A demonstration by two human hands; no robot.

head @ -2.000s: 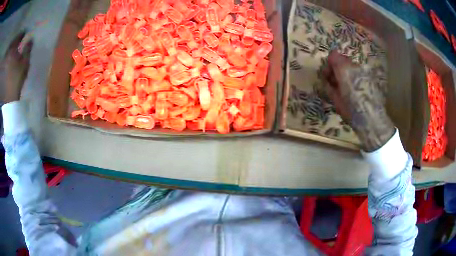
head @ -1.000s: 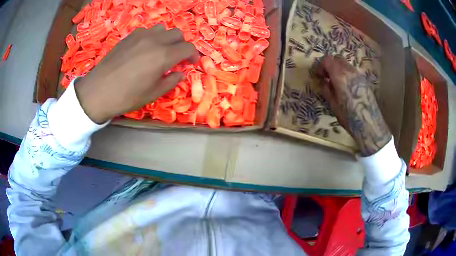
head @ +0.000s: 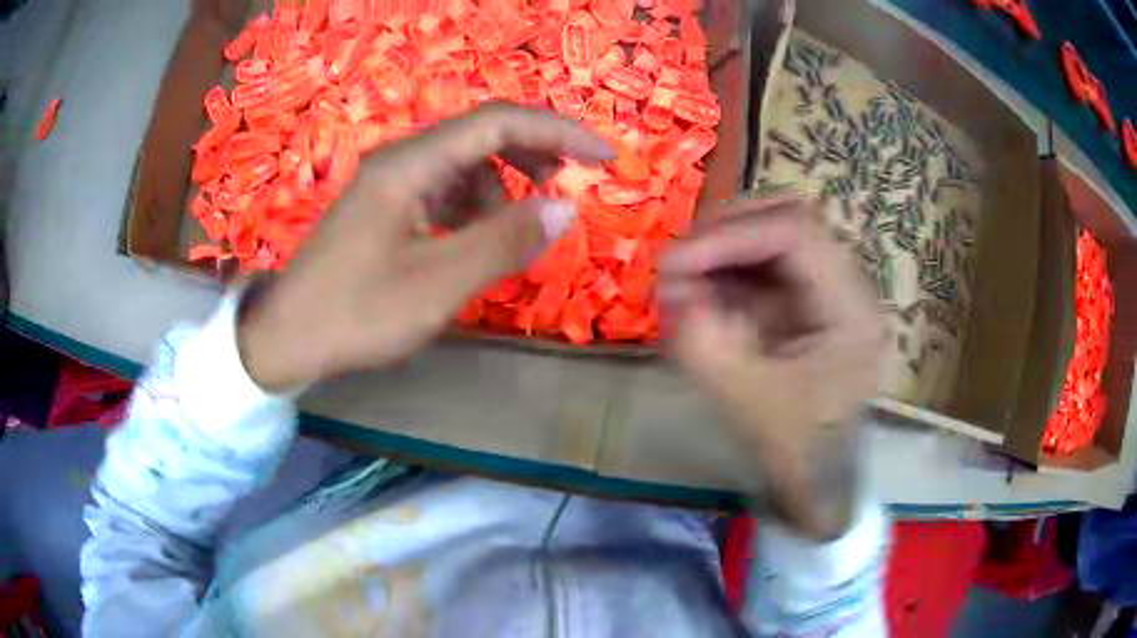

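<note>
My left hand [head: 387, 256] is over the front of the large carton [head: 162, 187] heaped with orange plastic pieces [head: 299, 119]. Its thumb and forefinger are apart and curved; orange shows between them, and whether a piece is held cannot be told from the heap behind. My right hand [head: 786, 343] is blurred, between the large carton and the spring carton [head: 1015, 237], its thumb and forefinger close together. Anything between those fingertips is too blurred to tell. Small grey metal springs or pins [head: 904, 187] lie scattered in the spring carton.
A smaller carton of orange pieces [head: 1082, 337] stands at the right. One loose orange piece [head: 49, 119] lies on the pale table at the left. Orange shells [head: 1086, 82] lie on the dark green belt at the upper right. A red stool [head: 929, 580] is below the table edge.
My right hand has left the spring carton and moved left to the large carton's front right corner. My left hand, first at the far left, reached into the orange heap and has since moved right.
</note>
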